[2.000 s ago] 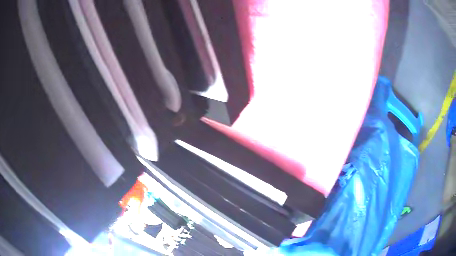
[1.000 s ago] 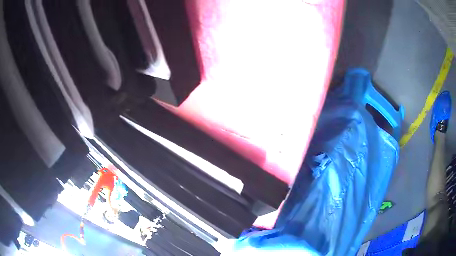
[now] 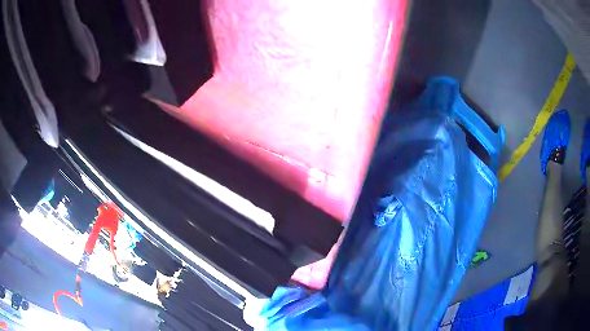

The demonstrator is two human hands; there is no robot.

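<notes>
Long black panels [image 3: 213,152] lie nearest, running slantwise from the upper left to the lower middle, with a white strip [image 3: 194,178] between them. More dark shapes with pale curved edges [image 3: 81,39] fill the upper left. A glossy pink-red board [image 3: 291,84] lies beside the black pieces and is partly washed out by glare. Neither of my hands can be made out in the picture.
A seated person in a light-blue smock [image 3: 401,226] is right of the panels, on a blue stool [image 3: 482,126]. A red tool [image 3: 102,223] with a coiled cable is lower left. A shoe-covered foot [image 3: 555,136], yellow floor line [image 3: 540,123] and blue-white object [image 3: 488,307] are right.
The panels, pink board, smock and stool have shifted left in the picture as the view moved. The red tool shows more fully, and shoe-covered feet have come into view at the right.
</notes>
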